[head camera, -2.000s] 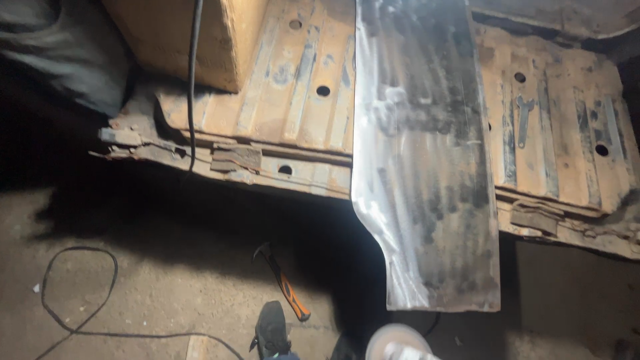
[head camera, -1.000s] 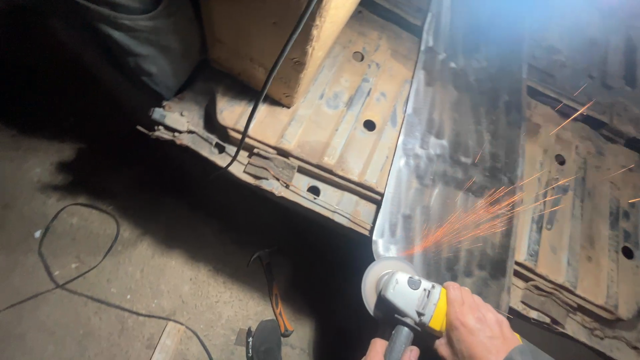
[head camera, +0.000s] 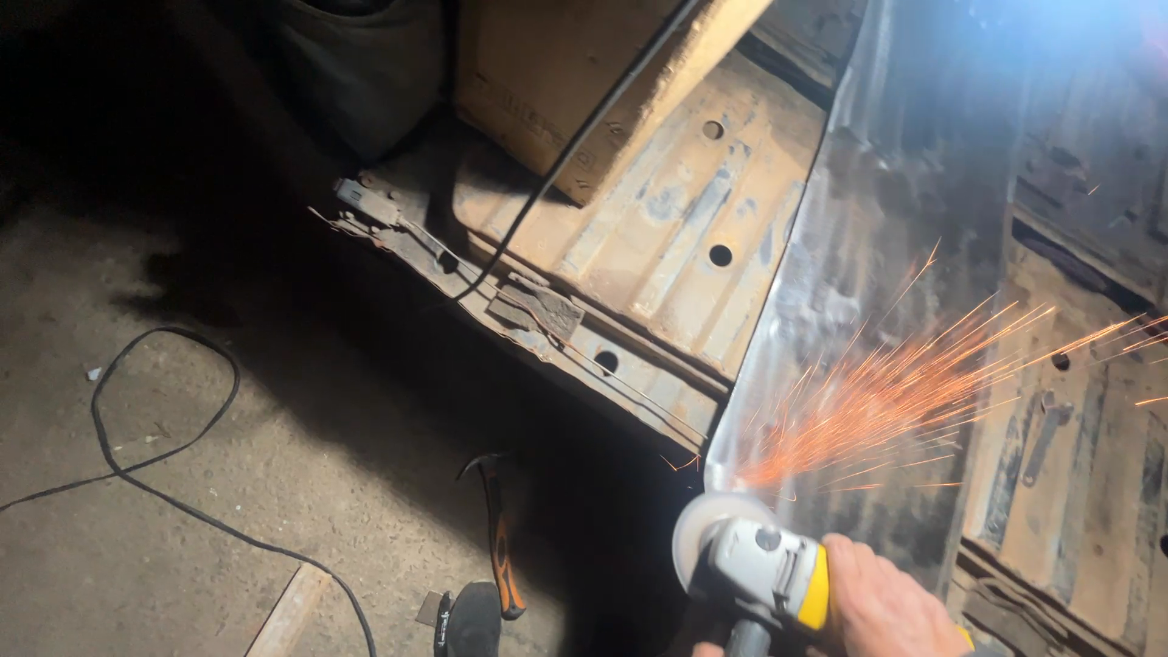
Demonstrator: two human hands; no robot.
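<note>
My right hand (head camera: 890,602) is wrapped round the yellow and grey body of an angle grinder (head camera: 771,566) at the lower right. Only a bit of my left hand (head camera: 708,650) shows at the bottom edge, by the grinder's side handle (head camera: 748,639); its grip is mostly cut off. The grinder's disc (head camera: 716,538) meets the lower left edge of a bare sheet-metal panel (head camera: 876,274), and orange sparks fly up and to the right across it. Under the panel lies a rusty, ribbed metal floor pan (head camera: 675,237) with round holes.
A box-like tan block (head camera: 547,100) stands on the pan, with a black cable (head camera: 584,137) hanging before it. A wrench (head camera: 1045,438) lies at the right. On the concrete floor are a hammer (head camera: 499,547), a looped cord (head camera: 164,465), a wood strip (head camera: 290,611) and a shoe (head camera: 473,620).
Two seconds ago neither hand nor the grinder was in view. Both hands and the sparking grinder came in by one second ago, and the spray of sparks is now denser. The view has turned.
</note>
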